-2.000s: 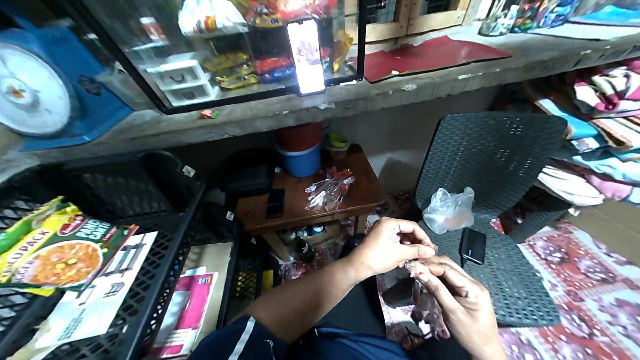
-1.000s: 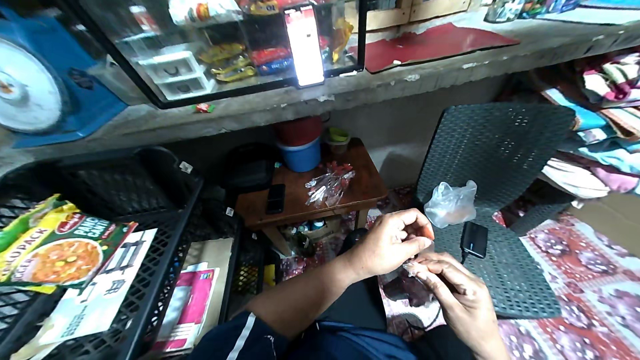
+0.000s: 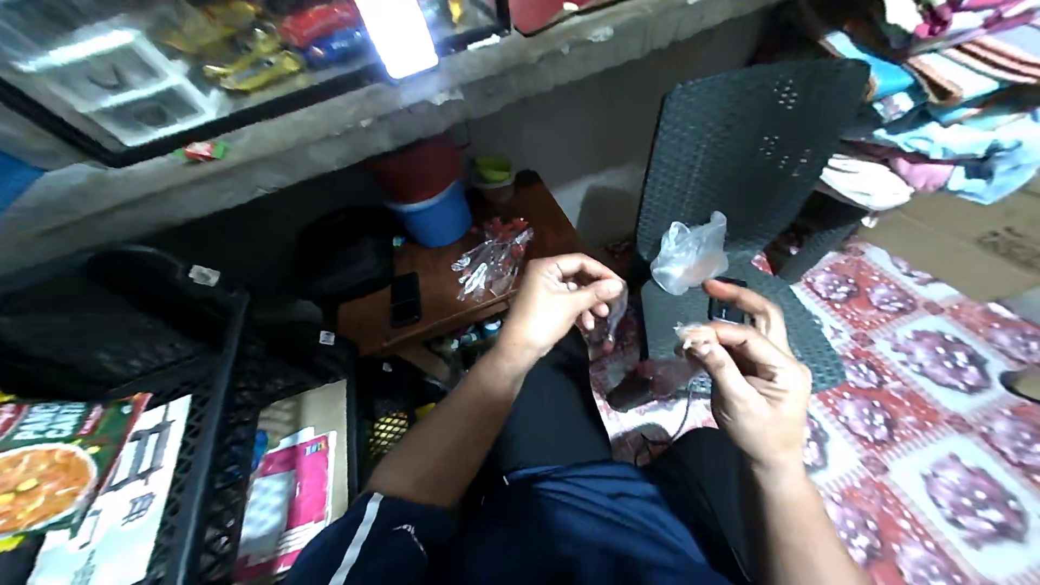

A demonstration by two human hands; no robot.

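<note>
My left hand (image 3: 561,305), in front of the wooden table, pinches clear plastic film between thumb and fingers. To its right my right hand (image 3: 751,374) grips the gathered end of a small clear plastic bag (image 3: 650,380) with something dark in it, hanging below the fingertips. Whether the two pieces of film are joined cannot be told. Several clear plastic packets (image 3: 491,260) with red parts lie on the small wooden table (image 3: 455,280). A white translucent plastic bag (image 3: 691,253) rests on the chair just behind my right hand.
A black woven-pattern plastic chair (image 3: 731,162) stands ahead, a black device (image 3: 725,299) on its seat. A phone (image 3: 405,299) and a blue bucket (image 3: 435,218) sit on the table. Black crates (image 3: 219,406) are at the left, a concrete shelf (image 3: 325,134) above, folded clothes (image 3: 934,89) at upper right.
My hands, close together in both earlier frames, are now apart, with the dark-filled bag hanging from the right one. The view has moved down and closer.
</note>
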